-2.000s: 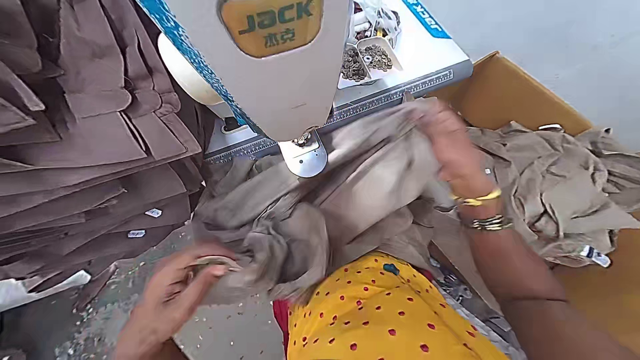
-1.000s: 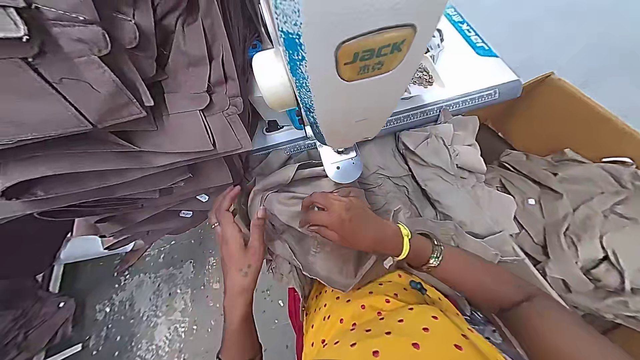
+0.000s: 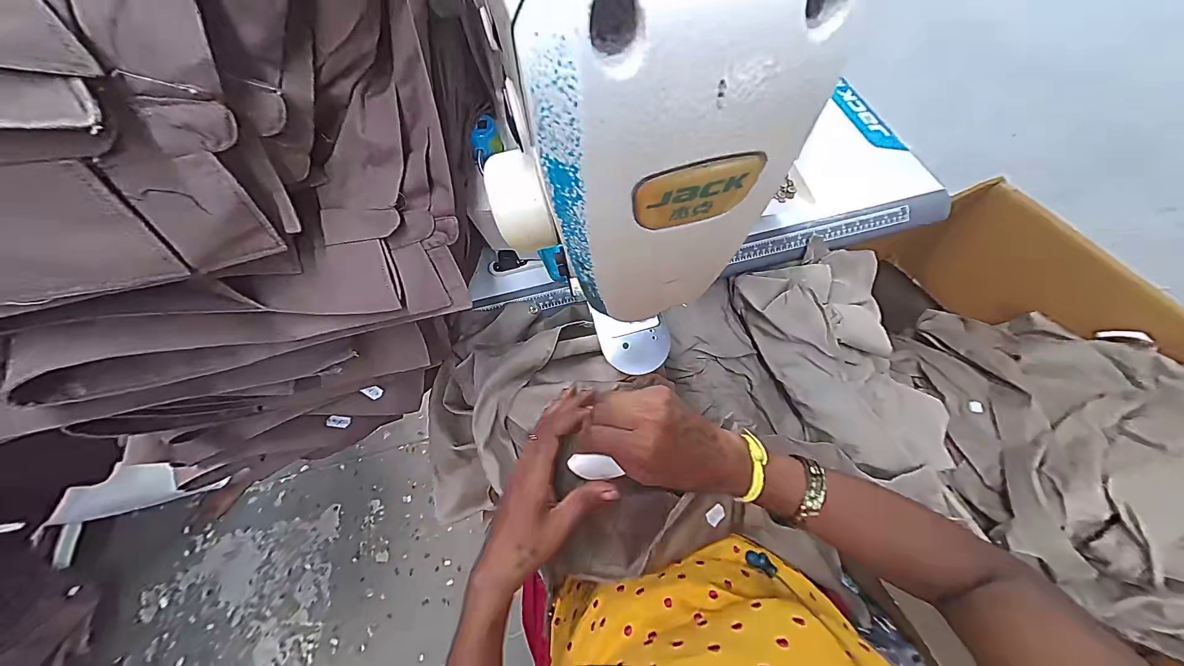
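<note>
A white and blue Jack sewing machine [image 3: 666, 111] stands at the top middle, its rounded white metal plate [image 3: 635, 347] low over a grey-brown fabric garment [image 3: 518, 370]. Just below that plate, my right hand [image 3: 652, 439] is bent over the cloth with its fingers curled on it. My left hand [image 3: 546, 490] lies on the cloth at the left, fingertips touching the right hand and thumb apart. Between the hands shows a small white patch [image 3: 595, 467], perhaps a label. The fingertips of the right hand are partly hidden.
Stacked dark brown garment pieces [image 3: 213, 222] rise at the left. More grey-brown cloth [image 3: 1045, 435] fills a cardboard box [image 3: 1027, 240] at the right. A ruler strip [image 3: 823, 233] edges the white machine table [image 3: 888, 180]. Scraps dot the floor [image 3: 250, 573].
The left hand has moved in against the right hand, over the cloth. The white patch now shows between them. Two seconds ago the hands were wide apart with the garment spread between them.
</note>
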